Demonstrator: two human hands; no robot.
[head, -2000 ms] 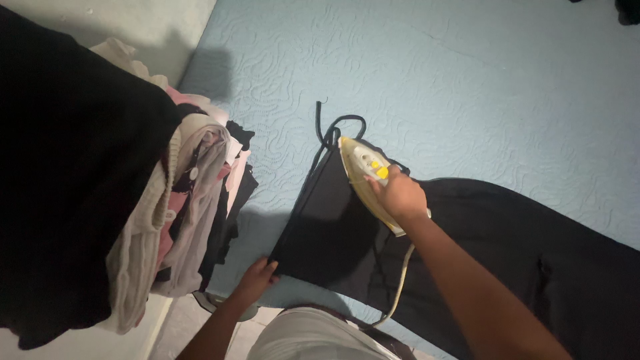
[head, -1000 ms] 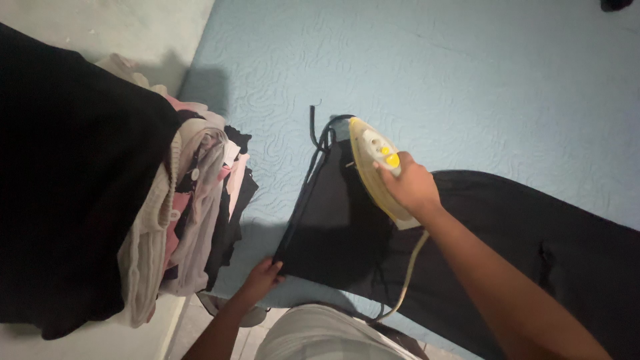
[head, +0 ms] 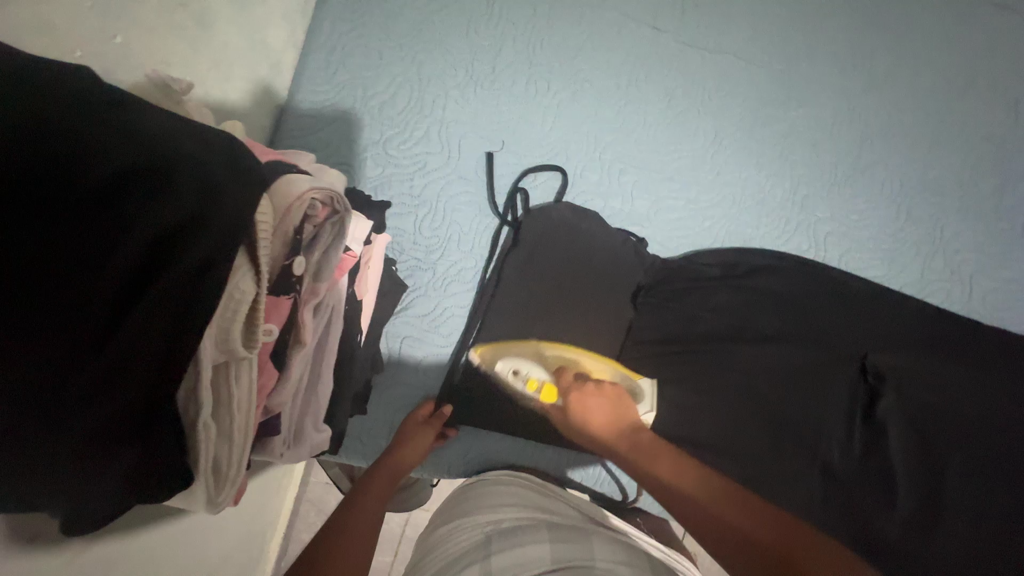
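A black garment (head: 560,288) with long thin ties (head: 490,188) lies spread over a light blue quilted cover. My right hand (head: 596,412) grips the handle of a white and yellow clothes iron (head: 592,360), which lies over the garment's lower left part with its tip to the left. At the garment's lower left corner, my left hand (head: 424,432) pinches the edge between thumb and fingers. The iron's soleplate is hidden from view.
To the left, a pile of clothes (head: 304,320) is topped by a large black cloth (head: 112,280). The blue quilted cover (head: 680,144) extends behind the garment. Tiled floor (head: 388,528) shows below, and the iron's cord (head: 620,488) hangs near my body.
My right hand has moved the iron from the garment's top edge by the ties down toward its lower edge, and turned it more sideways. My left hand remains at the corner.
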